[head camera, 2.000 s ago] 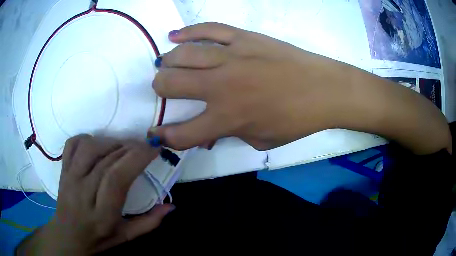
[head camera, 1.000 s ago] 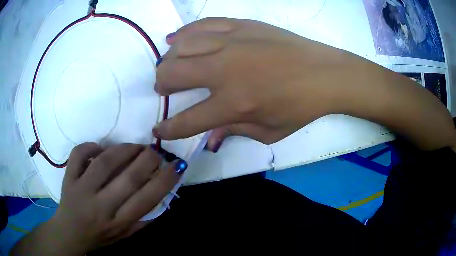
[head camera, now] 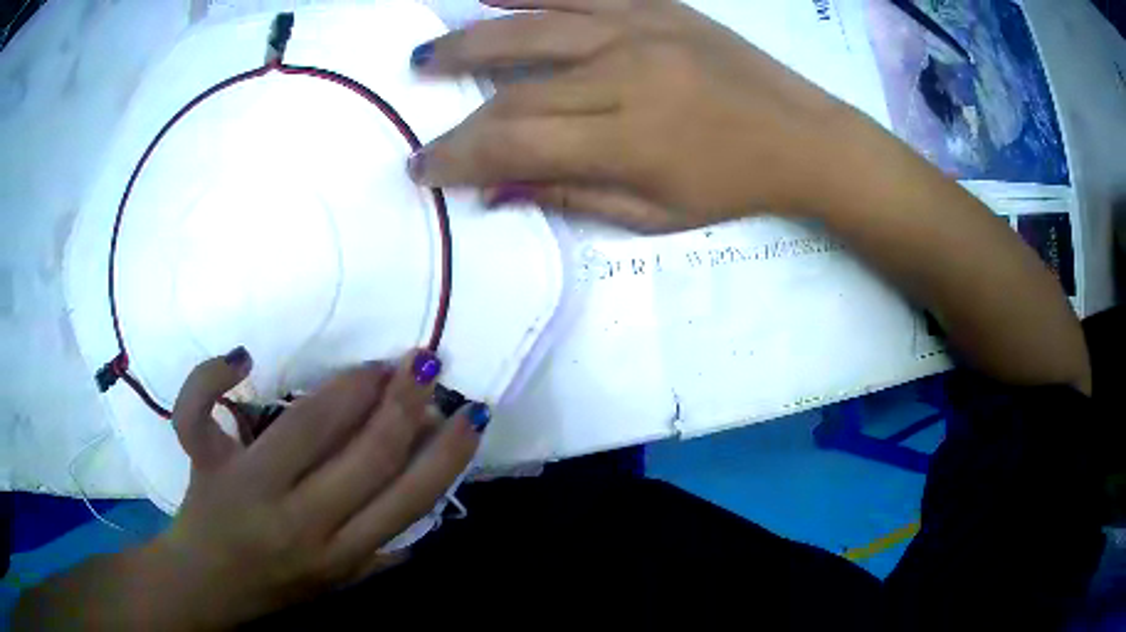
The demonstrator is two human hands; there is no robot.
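Note:
A white housing (head camera: pixel 512 278) lies on the table's near edge at the left. A red-and-black wire pair (head camera: pixel 115 247) runs in a ring on it. Black connectors stand out from the ring at the top (head camera: pixel 282 35), at the lower left (head camera: pixel 109 373) and at the lower right, partly under my fingers. My left hand (head camera: pixel 321 475) lies over the ring's lower part, fingertips on the wire near the lower right connector; its grip is hidden. My right hand (head camera: pixel 593 117) is over the ring's upper right, slightly blurred, fingers apart, one fingertip at the wire.
The printed table cover (head camera: pixel 766 309) carries lettering and a blue-purple picture (head camera: pixel 975 93) at the right. A thin white cable (head camera: pixel 93 494) loops off the housing at the lower left. My dark clothing and the blue floor (head camera: pixel 729 488) show below the table edge.
My right hand has moved up from the ring's right side. The housing has shifted slightly right and down. My left hand has moved slightly right, its index finger now lifted apart.

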